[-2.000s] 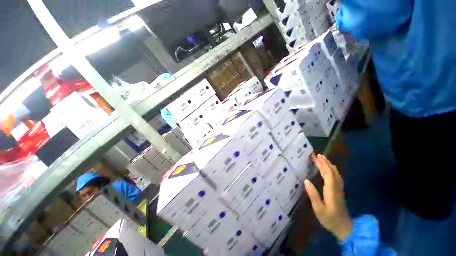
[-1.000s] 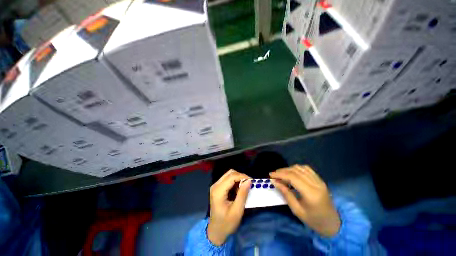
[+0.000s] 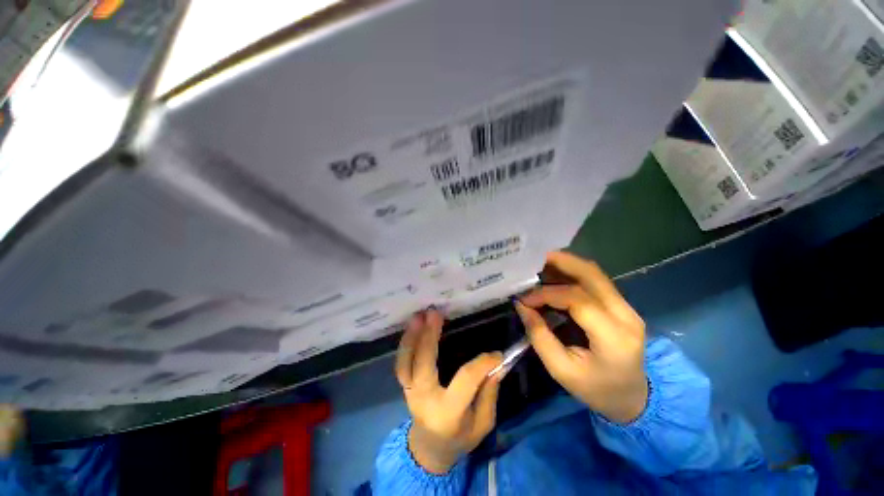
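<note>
A stack of white phone boxes (image 3: 281, 116) fills the left and middle, its printed ends facing me, with a barcode label (image 3: 504, 145) on the near upper box. My left hand (image 3: 446, 397) holds the white sticker sheet (image 3: 511, 356) between thumb and a finger, seen nearly edge-on; its other fingertips touch the low box ends. My right hand (image 3: 591, 334) is at the lower right corner of the stack, thumb and fingers pinched together near a small dark dot. Whether the dot sits on a finger or a box cannot be told.
More boxes (image 3: 766, 107) stand at the upper right on the green bench (image 3: 630, 218). A red stool (image 3: 276, 436) is below left, a blue stool (image 3: 838, 407) below right. Part of another person's hand (image 3: 10, 431) shows at the left edge.
The view is now much closer to the left stack. My hands have moved from holding the dotted sheet together to the low box ends; the sheet is now only in my left hand.
</note>
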